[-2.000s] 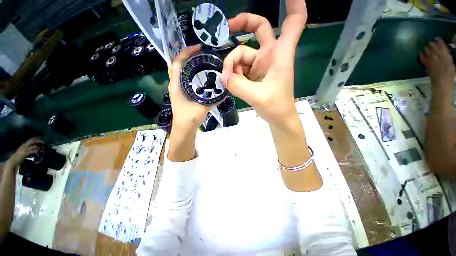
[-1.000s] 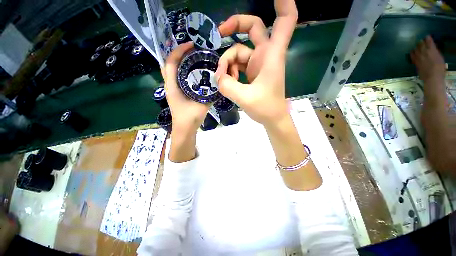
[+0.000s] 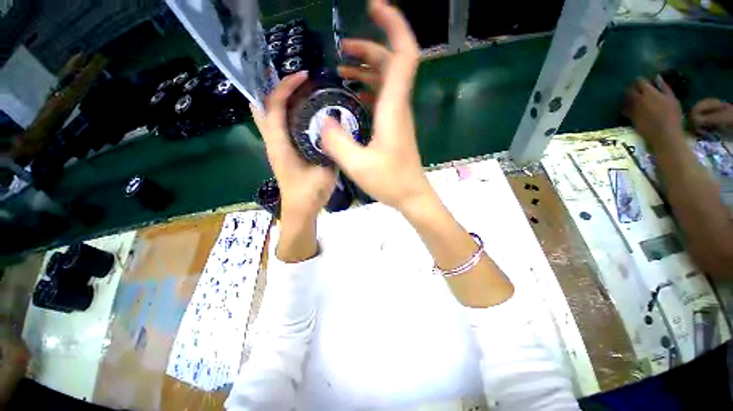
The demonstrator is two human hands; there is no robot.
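My left hand (image 3: 288, 172) holds a black cylindrical unit (image 3: 302, 120) with its round white-and-black end face (image 3: 318, 120) towards me. The same hand also holds upright white sticker strips (image 3: 225, 52), seen at a steep angle. My right hand (image 3: 384, 148) is blurred, its thumb against the end face and its other fingers spread above the unit. The thumb hides part of the face. I cannot see whether a sticker is under it.
A printed sticker sheet (image 3: 219, 301) lies on brown board (image 3: 149, 301) at left. Black units stand at far left (image 3: 72, 277), on the green conveyor (image 3: 233, 172) and in a tray (image 3: 185, 100). A spotted white post (image 3: 554, 88) rises at right. Other people's hands (image 3: 655, 112) show at right.
My right hand has moved left and its thumb now touches the unit's face. The clear, dark-marked disc near its fingers no longer shows. A unit on the conveyor has shifted right.
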